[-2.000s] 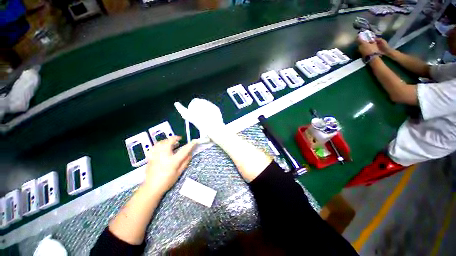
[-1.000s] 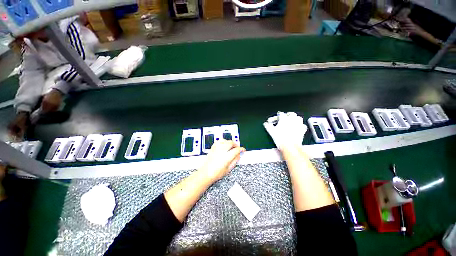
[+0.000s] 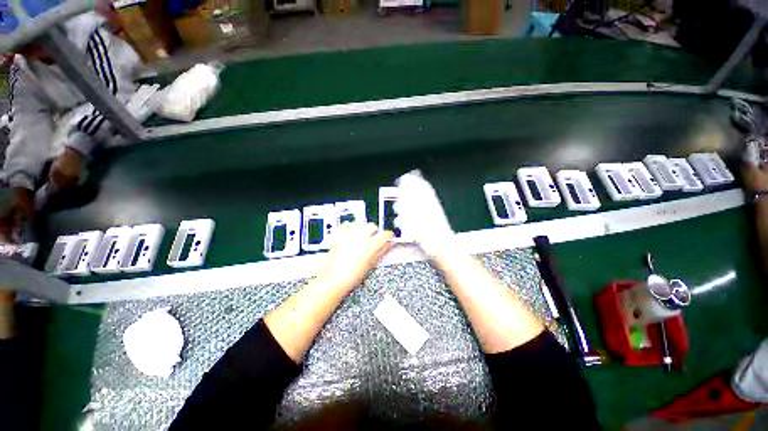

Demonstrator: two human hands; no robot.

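White housings with dark windows stand in a row on the green belt. My right hand (image 3: 421,209), in a white glove, grips the right side of one housing (image 3: 386,202) and covers part of it. My left hand (image 3: 358,246), bare, has its fingers bent over the pale rail, just below another housing (image 3: 349,209); its fingertips come close to the right hand's wrist, and whether they hold anything cannot be told. Two more housings (image 3: 318,227) (image 3: 282,233) stand left of these. A white card (image 3: 401,324) lies on the bubble wrap (image 3: 354,370) between my forearms.
Further housings stand left (image 3: 191,243) and right (image 3: 505,203). A white wad (image 3: 154,342) lies on the wrap's left. A black-handled tool (image 3: 560,286) and a red bin (image 3: 613,324) with a round-topped container are right. One person sits far left; another's hand shows far right.
The view has shifted slightly. My gloved right hand has moved left towards my left hand, and a housing now shows beside it. My left hand remains near the rail by the middle housings.
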